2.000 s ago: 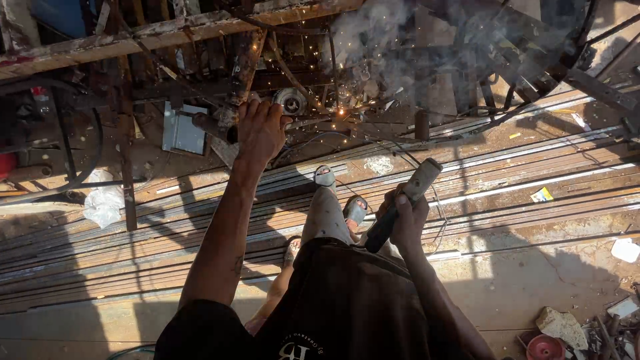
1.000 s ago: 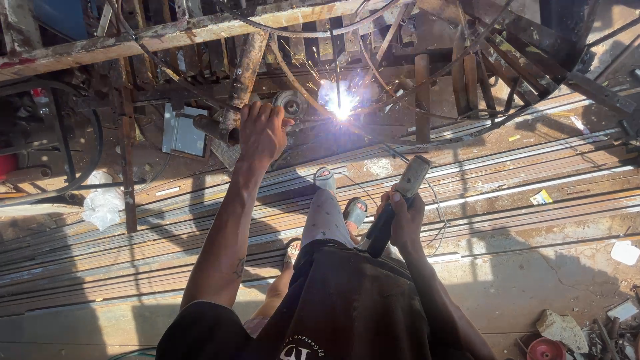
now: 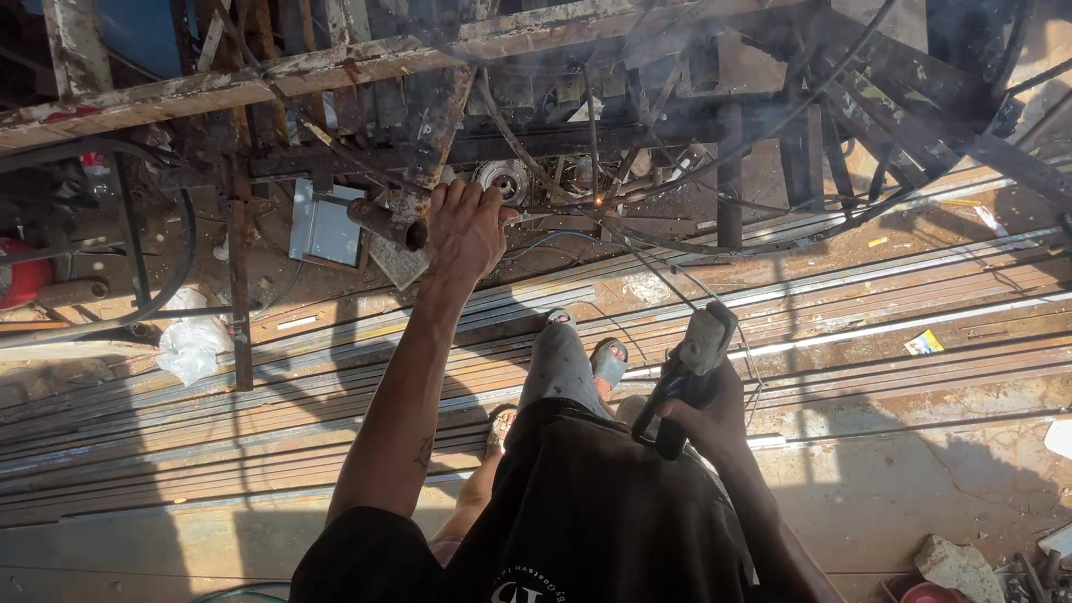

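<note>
My right hand (image 3: 712, 406) grips a welding electrode holder (image 3: 708, 343) with dark handles. A thin rod runs from its jaws up and left toward a small glowing spot (image 3: 599, 201) on a metal joint. My left hand (image 3: 467, 226) is closed around part of the rusty metal frame, beside the open end of a pipe (image 3: 410, 233); what its fingers hold is partly hidden. A curved metal bar (image 3: 720, 248) sweeps right from near the glow. Behind the left hand lies a round metal part (image 3: 505, 180).
Long metal bars (image 3: 352, 352) cover the floor under my feet. A painted beam (image 3: 276, 79) crosses the upper left. A dark hose (image 3: 188, 243), a plastic bag (image 3: 193, 339) and a red object (image 3: 21, 272) are at left. Another person's foot (image 3: 502, 423) shows near mine.
The bright arc and sparks have died down to a small glow. The electrode holder has turned in my right hand and its handles now stand apart. My left hand stays at the frame.
</note>
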